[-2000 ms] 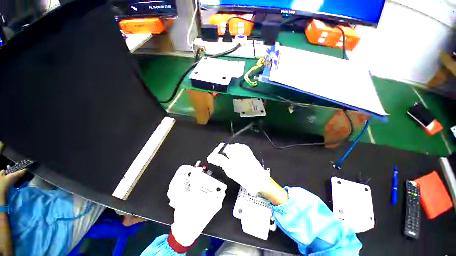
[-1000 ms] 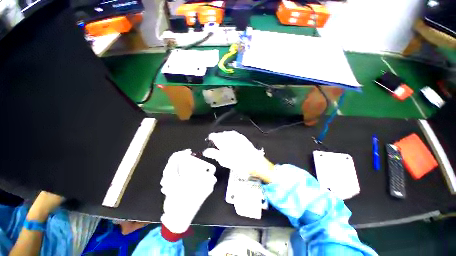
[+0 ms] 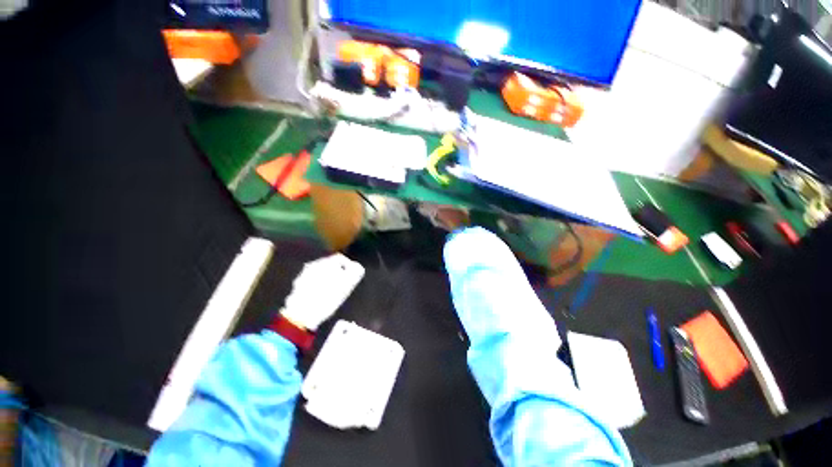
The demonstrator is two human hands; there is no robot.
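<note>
My left hand [image 3: 315, 294], in a white glove with a red cuff, is closed on a flat white box [image 3: 346, 265]; only a corner with a dark foot shows, blurred. A second white box [image 3: 354, 374] lies on the black mat just below it, touched by no hand. My right arm reaches forward to the raised shelf's front edge; a patch of bare wrist shows at the sleeve's end, and the hand itself is hidden under the shelf. A third white box [image 3: 607, 378] lies right of my right sleeve, partly covered by it.
A blue marker pen [image 3: 656, 340], a remote control [image 3: 689, 376] and an orange card [image 3: 715, 349] lie at the right. The green shelf bears a clipboard [image 3: 547, 173], a yellow cable [image 3: 442, 160] and a white-topped unit [image 3: 374, 152]. A blue-lit monitor [image 3: 511, 32] stands behind.
My right hand has left the boxes and gone forward under the shelf. The box formerly under it has left its place. My left hand is now above the lower-left box. The view has tilted up.
</note>
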